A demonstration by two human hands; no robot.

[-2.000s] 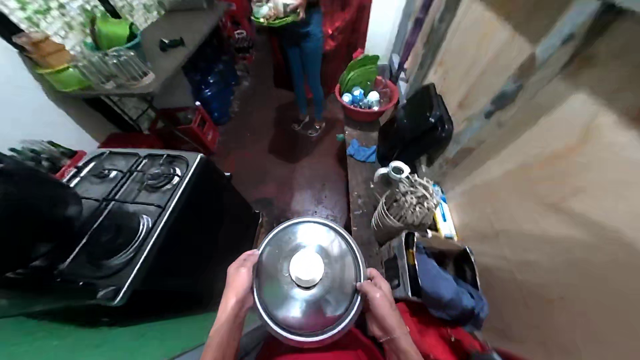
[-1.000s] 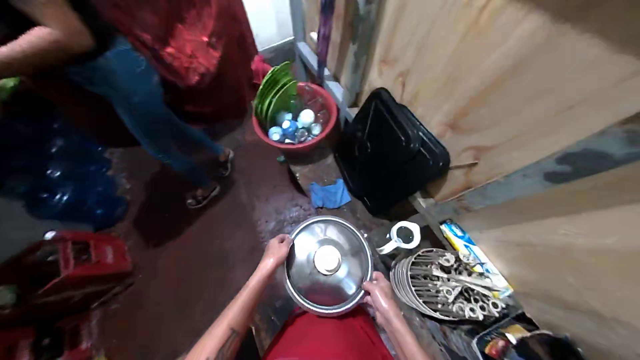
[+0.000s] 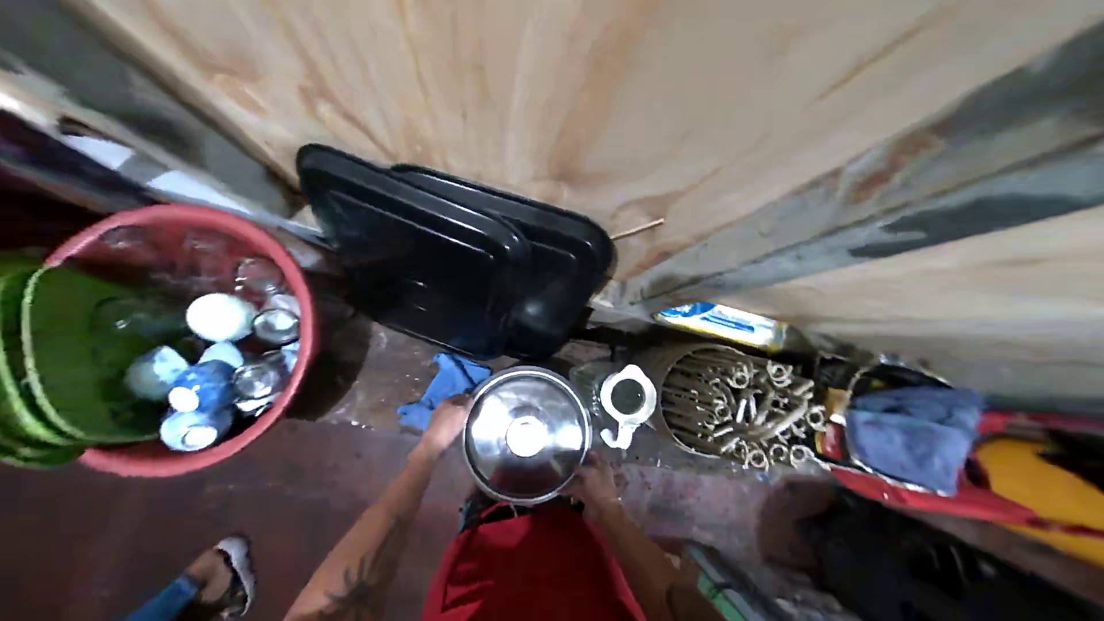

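A round lidded metal pot (image 3: 527, 435) is held in front of my red garment, its lid facing up with a pale knob in the middle. My left hand (image 3: 448, 423) grips its left side, and my right hand (image 3: 597, 483) grips its lower right side; the lid's rim partly hides the fingers. The pot's far edge overlaps a low ledge. Just left of it lies a blue cloth (image 3: 448, 388), and just right stands a white pitcher (image 3: 628, 397) with a dark inside.
A red tub (image 3: 302, 345) with green plates and cups stands at left. Black plastic trays (image 3: 414, 250) lean against the wooden wall. A basket of cutlery (image 3: 737, 405), a blue-white box (image 3: 723, 324) and a blue-grey cloth (image 3: 914, 431) are at right. A person's foot (image 3: 233, 573) shows lower left.
The view has swung far right, from the stove and aisle to the ledge by the wall. Both hands still hold the pot, now close beside the blue cloth and pitcher.
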